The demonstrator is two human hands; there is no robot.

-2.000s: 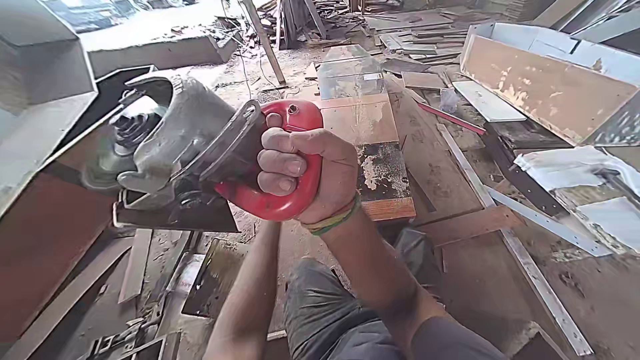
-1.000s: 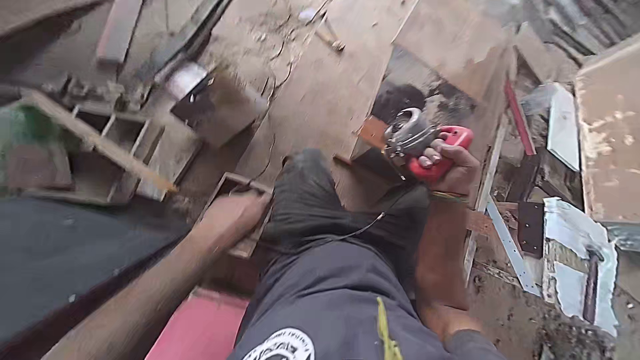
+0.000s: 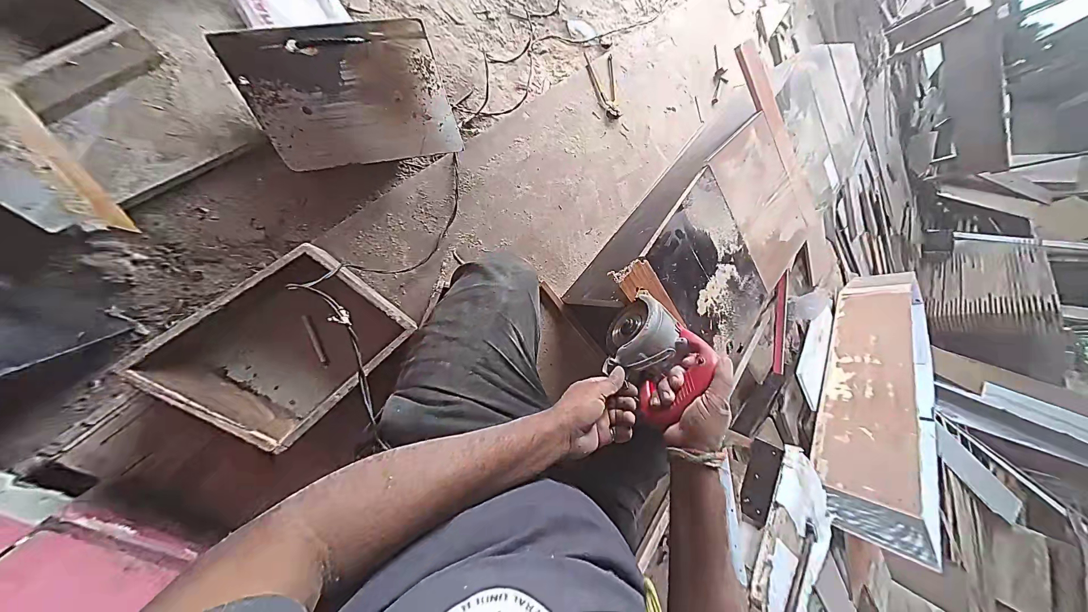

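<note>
A handheld power saw with a grey metal guard and a red handle point(image 3: 699, 374) is in my right hand point(image 3: 702, 410), whose fingers wrap through the grip. Its round guard point(image 3: 643, 336) faces up and left, over the end of a brown wooden strip point(image 3: 650, 285). My left hand point(image 3: 597, 413) is at the lower left side of the saw, thumb and fingers bent near the guard's edge; whether it pinches a part of the saw cannot be told. Beyond the saw lies a dark board point(image 3: 701, 255) with pale dust on it.
An open wooden drawer box point(image 3: 280, 435) lies left of my knee, with a cord point(image 3: 361, 382) trailing over it. Pliers point(image 3: 605, 89) rest on a dusty board ahead. A metal-like panel point(image 3: 357, 102) is at the upper left, a long box point(image 3: 875, 382) at the right, among wood scraps.
The saw, held up high two seconds ago, is now lower, over my lap. My left hand, on the left by my thigh one second ago, has moved right to the saw. The view has turned.
</note>
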